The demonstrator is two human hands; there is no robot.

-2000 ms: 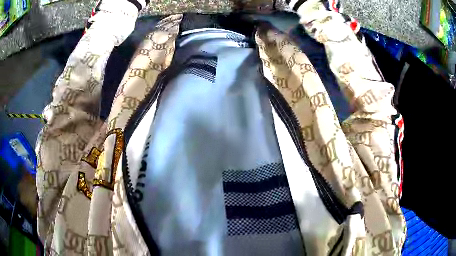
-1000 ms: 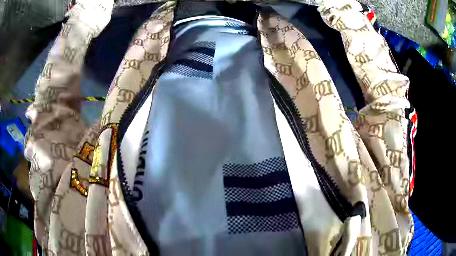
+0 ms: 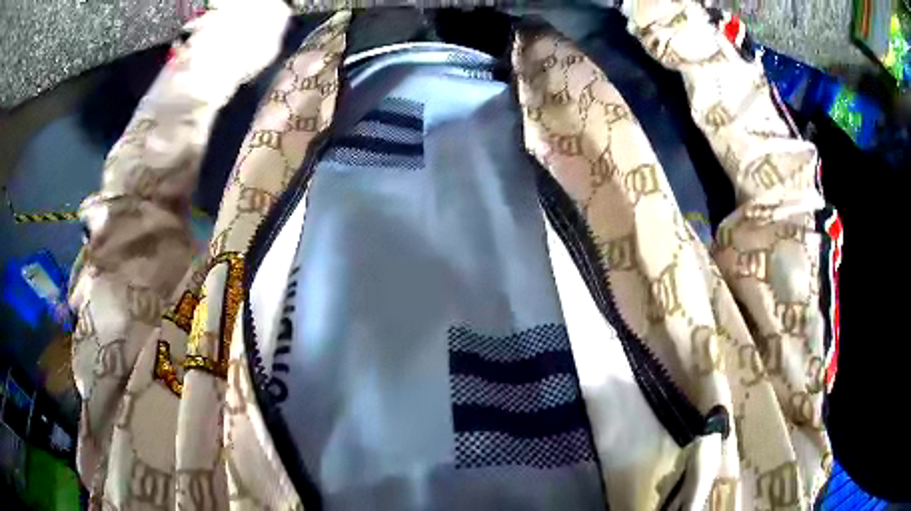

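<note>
The speckled grey benchtop (image 3: 80,45) shows at the top left and again at the top right. Both of my sleeves, beige with a monogram pattern, run up to the top edge of the view. My left hand and my right hand are cut off by that edge and do not show. What they hold or touch cannot be seen. At the top right corner a green-edged box (image 3: 877,28) is partly in view.
Bright mixed colours in a shiny, blurred heap (image 3: 849,115) lie at the upper right by a blue thing (image 3: 794,80). Ribbed blue crates (image 3: 851,491) show at the lower right. A blue object (image 3: 38,289) lies at the left, below yellow-and-black floor tape (image 3: 45,217).
Compared with two seconds ago, the colourful printed pieces at the top left and my striped cuffs have left the view. Since one second ago, my left sleeve has shifted right.
</note>
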